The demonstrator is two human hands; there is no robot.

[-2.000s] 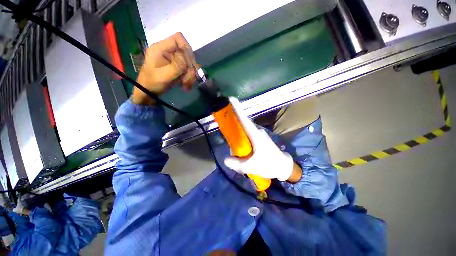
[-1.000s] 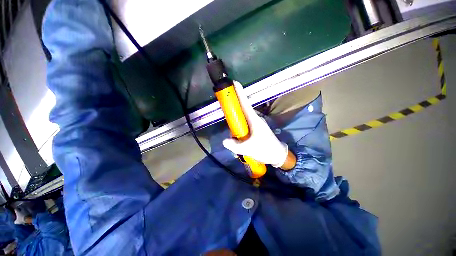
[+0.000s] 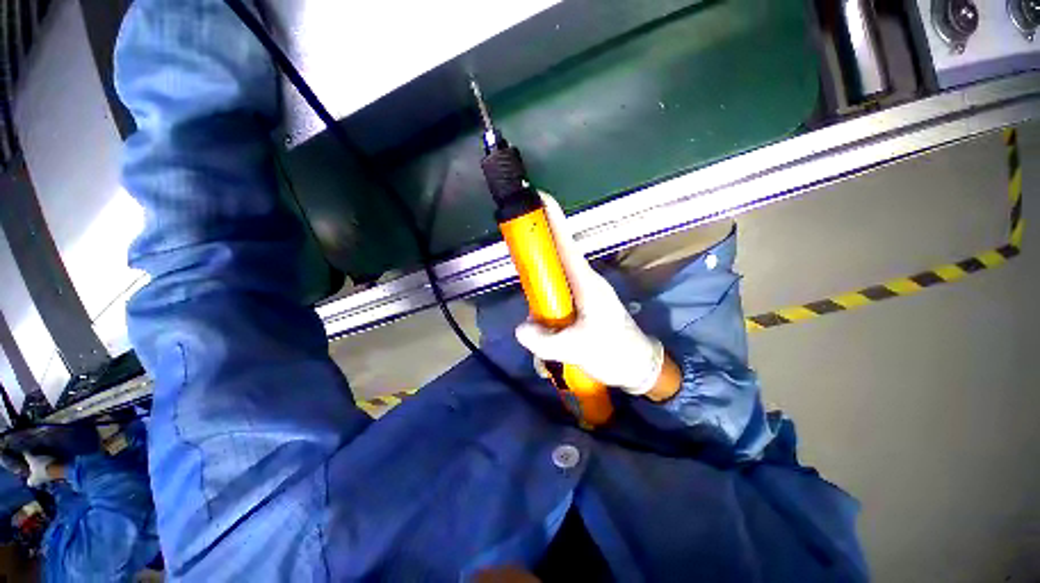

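Note:
My right hand (image 3: 604, 336), in a white glove, grips the orange electric screwdriver (image 3: 538, 264) around its body. The screwdriver's black nose and thin silver bit (image 3: 481, 112) point up at the side panel (image 3: 439, 91) of the metal case. Whether the bit tip touches the panel is not clear. The pale top cover (image 3: 388, 40) of the case is cut off by the upper edge. My left arm in its blue sleeve reaches up and out at the top left; my left hand is out of the picture.
The case lies on the green conveyor belt (image 3: 673, 108) behind the aluminium rail (image 3: 707, 211). A black cord (image 3: 399, 205) crosses the view. More cases (image 3: 68, 137) stand at left. A ball transfer table (image 3: 981, 51) is at upper right. Another person's blue sleeve (image 3: 103, 512) shows lower left.
My left hand has left the screwdriver's bit and gone out of view past the top edge. The bit now points at the case side. My right hand keeps its grip.

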